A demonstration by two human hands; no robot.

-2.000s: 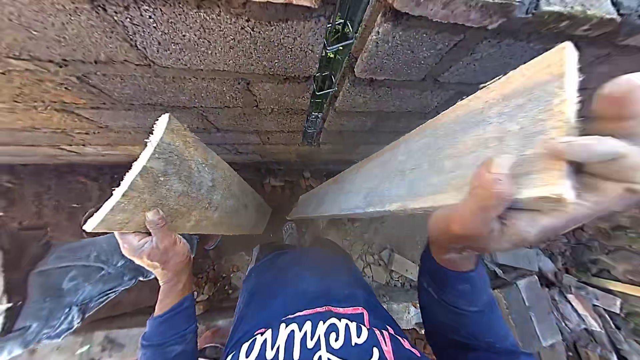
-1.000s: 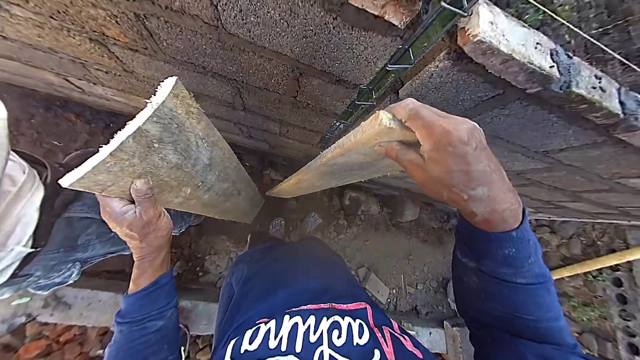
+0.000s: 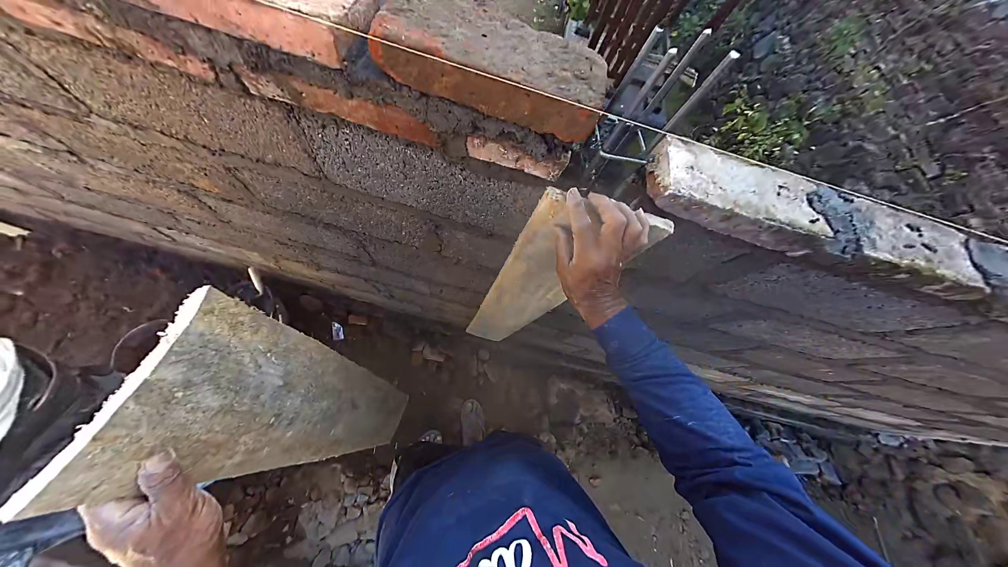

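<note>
My left hand grips the near edge of a wide wooden board, its thumb on the face, at the lower left; the board's rough-cut end faces left. At the wall, my right hand is closed over the top end of another wooden board. That board stands upright against the wall face, just below the gap with the steel reinforcing bars. Its lower part runs down toward the ground.
A block wall crosses the view, topped by red bricks and a mortar-stained brick course on either side of the bars. A string line runs along the top. Rubble lies around my feet; a dark container is at far left.
My right hand has brought its board from the right side over to the wall below the bars. My left hand still holds its board, now lower in view. The view has shifted toward the wall's top.
</note>
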